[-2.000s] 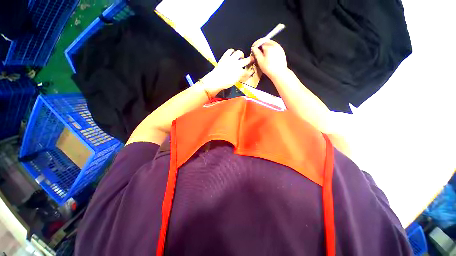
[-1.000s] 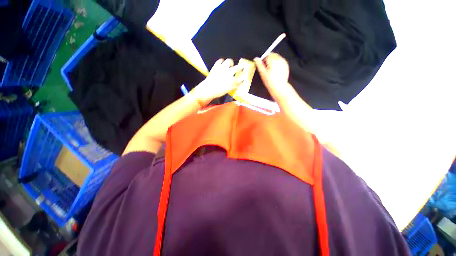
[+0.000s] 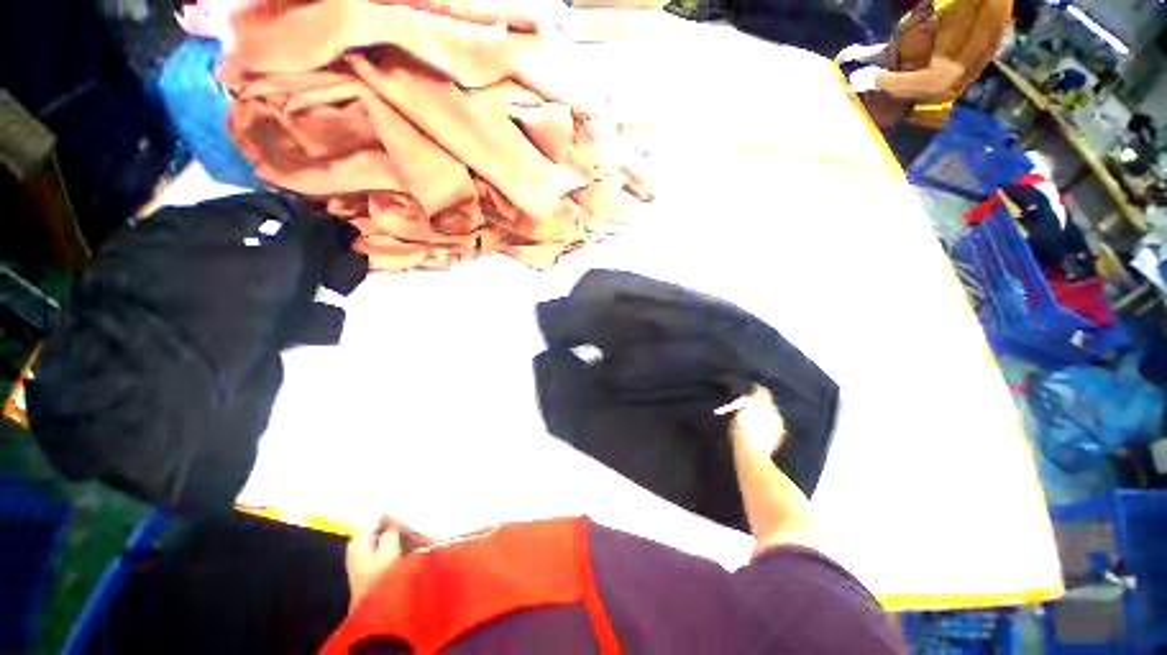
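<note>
A black garment piece [image 3: 640, 410] lies wrinkled on the white-topped table in front of me, with a small white label near its left end. My right hand [image 3: 764, 429] is over its right part, fingers closed around a thin white marking stick [image 3: 732, 407] that points left. Whether these fingers also grip the cloth cannot be told. My left hand [image 3: 374, 558] is low at the table's front edge beside my orange-red apron, partly cut off by it. A small brownish shape shows at its fingertips, too blurred to name.
A stack of dark garments [image 3: 166, 346] overhangs the table's left edge. A salmon cloth pile [image 3: 397, 141] lies on the far side. Black cloth [image 3: 256, 582] fills a basket below the front left edge. A person [image 3: 941, 58] is at the far right corner. Blue baskets [image 3: 1024, 288] stand at right.
The view has lifted to the whole table. My hands, close together before, are now apart: right forward on the garment, left back at the edge. The garment lies flat, farther from me.
</note>
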